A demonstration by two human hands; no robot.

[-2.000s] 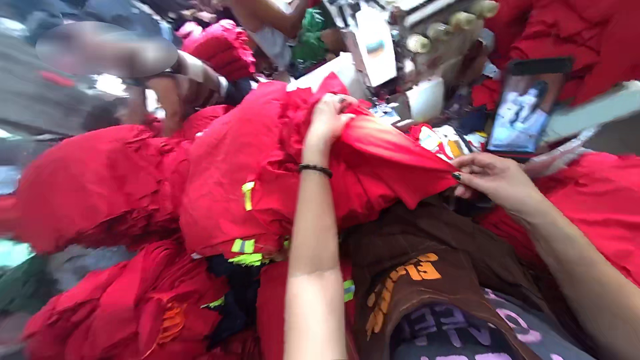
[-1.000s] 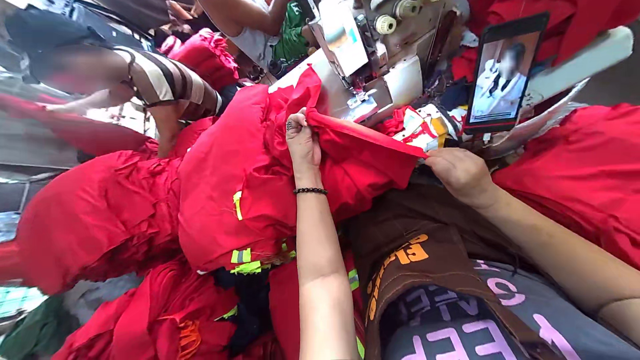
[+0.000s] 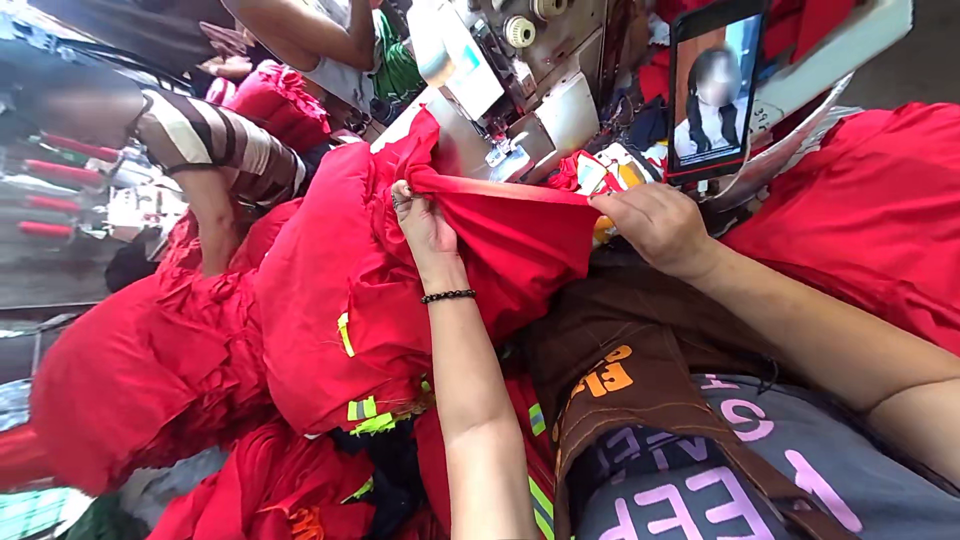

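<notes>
A red fabric piece is stretched between my two hands, its upper edge pulled nearly straight. My left hand, with a dark beaded bracelet at the wrist, grips that edge at one end, beside a large bundle of red cloth. At the other end my right hand pinches the corner between thumb and fingers. Just beyond the cloth stands an industrial sewing machine, its presser foot above the needle plate. Yellow-green reflective strips show on the bundle's lower side.
A phone showing a video stands behind my right hand, near a white rail. More red cloth lies at the right, another red pile at the left. A person in a striped shirt works at the upper left.
The red fabric's edge is now drawn straighter between my hands than two seconds ago. My right hand has turned so its back shows. The other person's head and arm have moved.
</notes>
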